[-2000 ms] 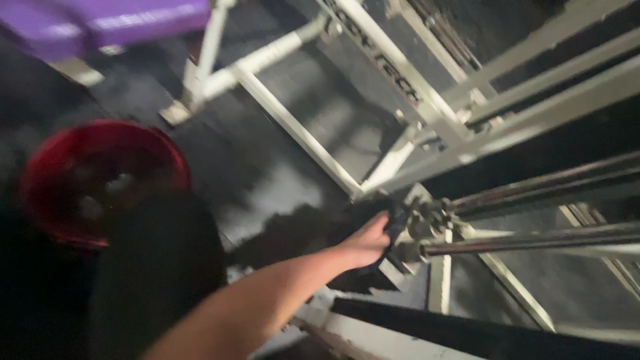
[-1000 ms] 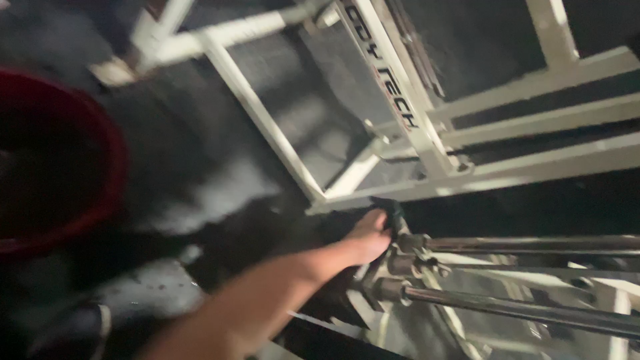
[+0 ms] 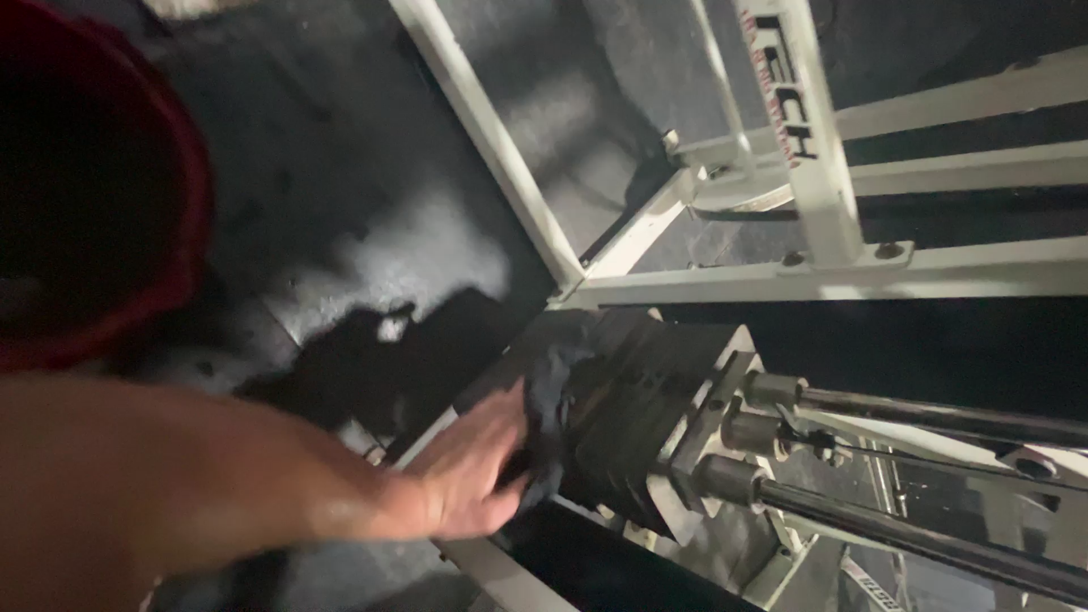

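Observation:
My left hand [image 3: 472, 463] reaches in from the left side, its back toward the camera. It holds a dark, bunched cloth [image 3: 548, 425] against the side of a dark weight stack [image 3: 642, 408], and the cloth hides most of the fingertips. The stack belongs to a gym machine with a white metal frame [image 3: 705, 280]. Two shiny guide rods [image 3: 918, 527] run from the collars on the stack's top plate toward the right edge, with a thin cable between them. My right hand is out of view.
A red bucket [image 3: 200, 204] with a dark interior stands at the left edge. White frame tubes [image 3: 501, 144] cross the dark floor [image 3: 340, 153] above the stack. An upright [image 3: 807, 127] with lettering rises at the upper right.
The view has moved closer to the weight stack. My left hand with the dark cloth has shifted from near the top-plate collars to farther along the stack's side, away from the rods.

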